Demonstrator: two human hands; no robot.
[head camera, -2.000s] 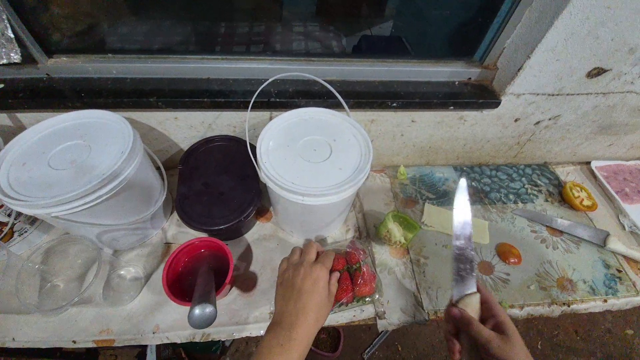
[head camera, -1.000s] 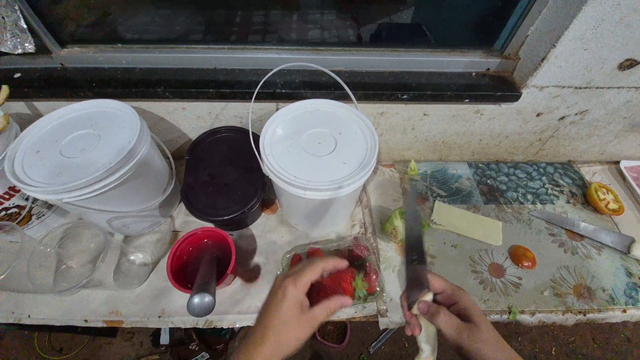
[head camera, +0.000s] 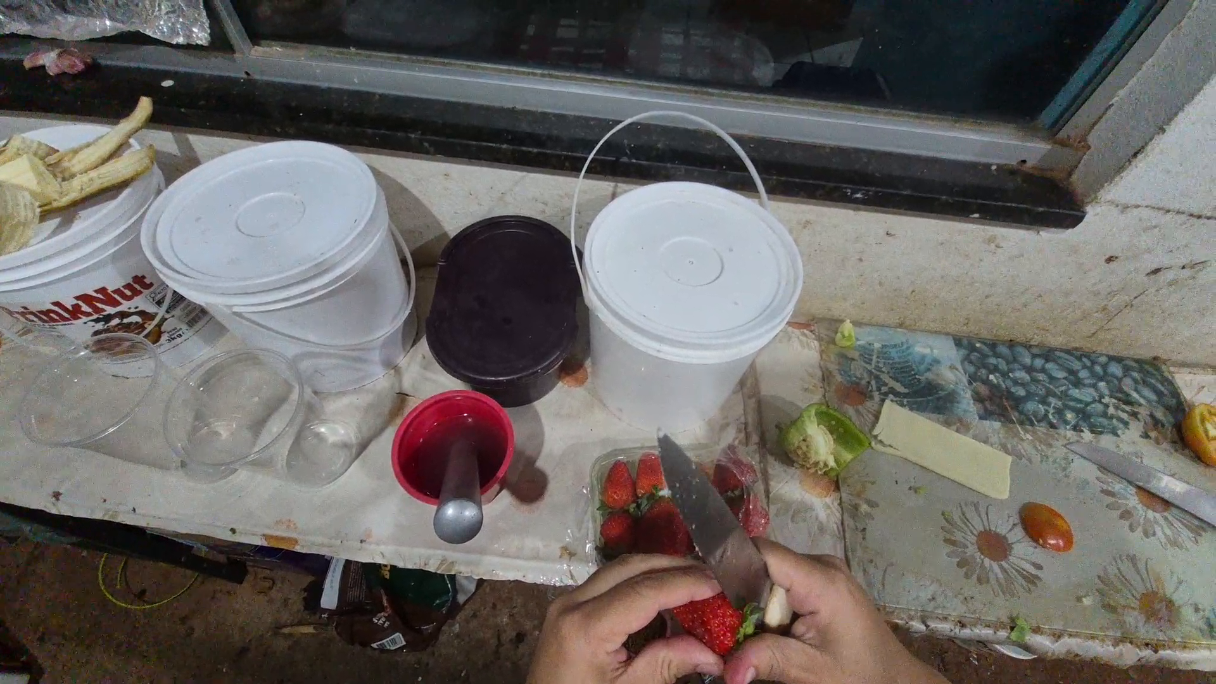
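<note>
At the bottom centre, my left hand (head camera: 622, 622) pinches a red strawberry (head camera: 708, 622) whose green leaves face right. My right hand (head camera: 822, 617) grips the pale handle of a kitchen knife (head camera: 712, 522), its blade pointing up and left, the base of the blade close beside the strawberry's leafy end. Whether the edge touches the fruit cannot be told. Just beyond both hands lies a clear plastic punnet of strawberries (head camera: 617, 484), partly hidden by the blade and fingers.
White lidded buckets (head camera: 693, 261) (head camera: 266, 218), a dark lidded tub (head camera: 503, 299), a red cup with a metal handle in it (head camera: 456, 446) and clear cups (head camera: 233, 408) line the wall. Rightward are a cut green pepper (head camera: 822, 439), a pale slab (head camera: 940, 448), a tomato piece (head camera: 1047, 526) and another knife (head camera: 1145, 484).
My left hand has lifted a strawberry from the punnet and moved toward my right hand. The knife has come down and left, over the punnet. The view has shifted left.
</note>
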